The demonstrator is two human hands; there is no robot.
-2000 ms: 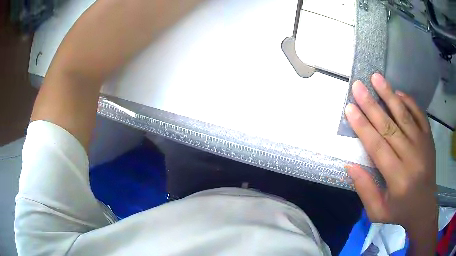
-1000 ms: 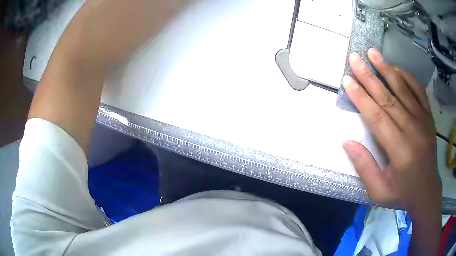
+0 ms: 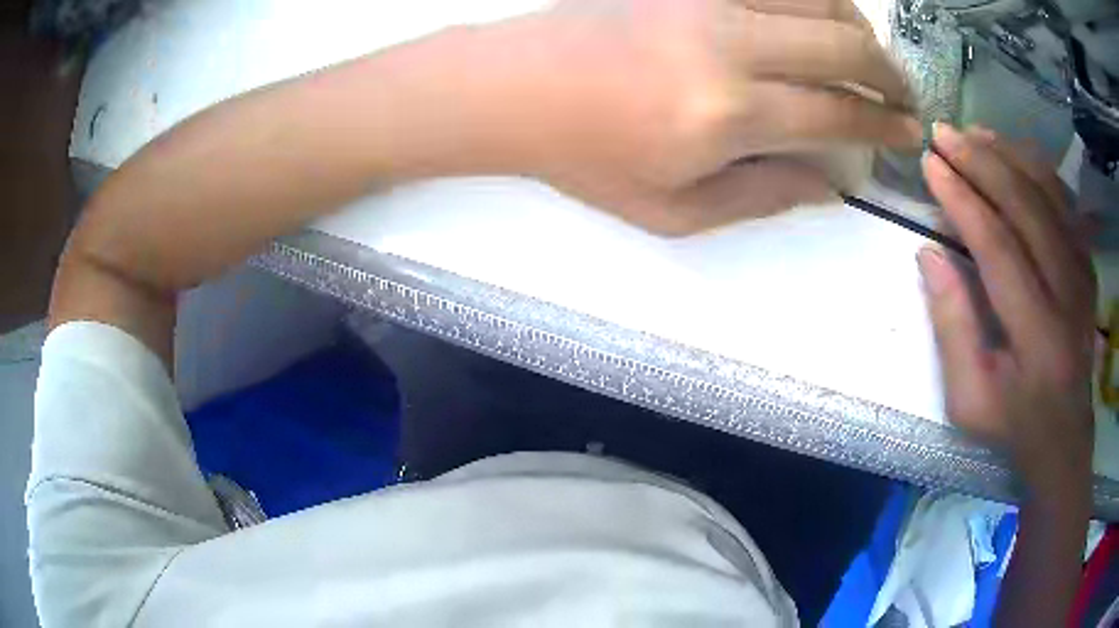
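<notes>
The heathered grey strip [image 3: 935, 81] lies under the metal parts of the sewing machine [image 3: 1025, 43] at the top right. My left hand [image 3: 736, 111] reaches across the table, blurred, with its fingertips at the strip's left edge near its lower end. My right hand [image 3: 1012, 282] is at the strip's lower right, fingertips close to those of my left hand. Smooth grey cloth [image 3: 1012, 108] shows right of the strip. Whether either hand grips the cloth or only touches it cannot be told.
The white table [image 3: 589, 270] has a silvery tape-measure edging [image 3: 614, 368] along its front. Yellow loops [image 3: 1112, 356] show at the right edge. A blue bin or sack with pale cloth [image 3: 926, 552] is at the lower right. Blue material [image 3: 307, 429] shows below the table at left.
My left hand has come into view from beyond the top edge and moved right to the strip. The strip's lower end has moved up toward the machine. My right hand has shifted slightly right.
</notes>
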